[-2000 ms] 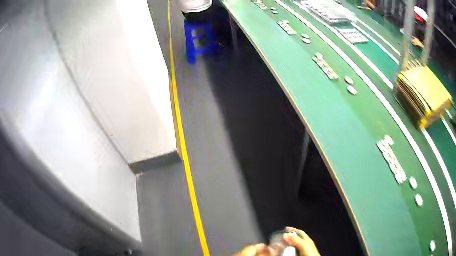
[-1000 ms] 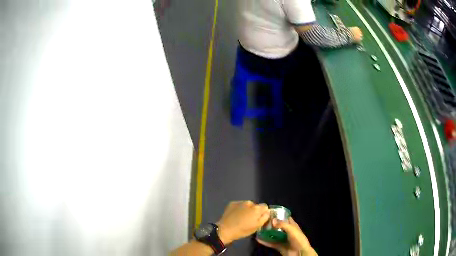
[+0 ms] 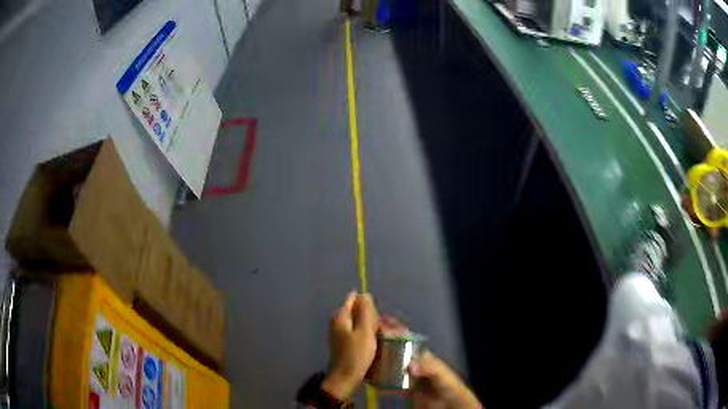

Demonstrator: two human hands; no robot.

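Note:
A solder reel (image 3: 395, 363) with silvery wire on its side and a green rim is held low at the bottom centre, over the floor. My right hand (image 3: 439, 382) grips it from the right side. My left hand (image 3: 354, 339), with a dark watch on the wrist, is at the reel's left side with its fingers bent upward. The left fingertips partly overlap the reel's edge; whether they pinch a wire end is too blurred to tell.
A green bench (image 3: 559, 136) with bracket assemblies (image 3: 591, 104) runs along the right. A person's white sleeve (image 3: 638, 343) reaches over it. Cardboard boxes (image 3: 120, 220) sit on a yellow cabinet (image 3: 72, 335) at left. A yellow line (image 3: 355, 168) runs along the grey floor.
I have moved along the aisle; the seated person and blue stool have left the near view. Boxes, a yellow cabinet and a white sleeve have appeared. The reel is still in my hands.

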